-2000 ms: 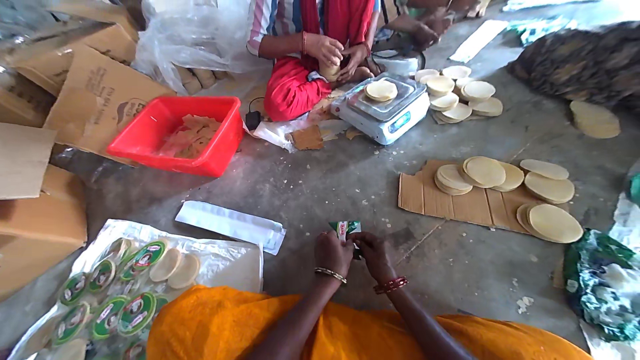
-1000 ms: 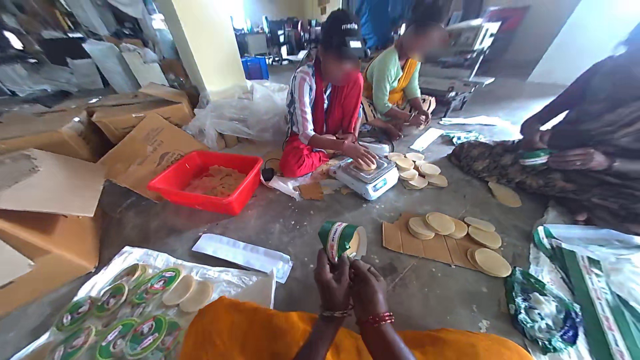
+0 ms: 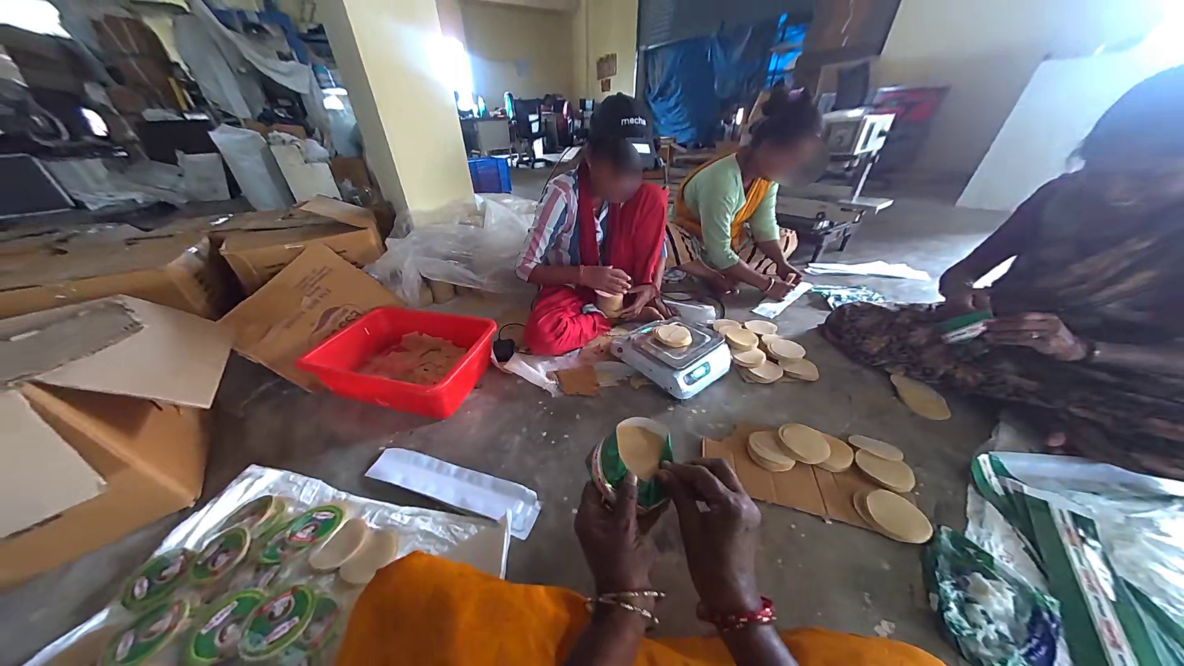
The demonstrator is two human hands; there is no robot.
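My left hand (image 3: 615, 536) holds a green printed plastic pouch (image 3: 606, 462) from below, thumb on its near side. Pale round discs (image 3: 640, 449) show in the pouch's open mouth. My right hand (image 3: 712, 523) pinches the pouch's right edge between thumb and fingers. To the right, stacks of pale discs (image 3: 803, 444) lie on a flat cardboard piece (image 3: 754, 476). At lower left, filled green-labelled round packs (image 3: 277, 620) and two bare pale stacks (image 3: 339, 544) rest on a silvery plastic sheet (image 3: 416, 518).
A red plastic tub (image 3: 398, 398) holds broken pieces. A digital scale (image 3: 680, 370) bears a disc stack before a seated person (image 3: 592, 231). Another person (image 3: 731, 203) sits behind; a third (image 3: 1064, 305) is at right. Open cartons (image 3: 120, 425) stand left, green plastic wrappers (image 3: 1082, 555) lie right, a white strip (image 3: 453, 486) lies ahead.
The view has tilted up. The pouch, a small green bundle two seconds ago, now shows its mouth with discs inside. The person at the scale has drawn a hand back from it.
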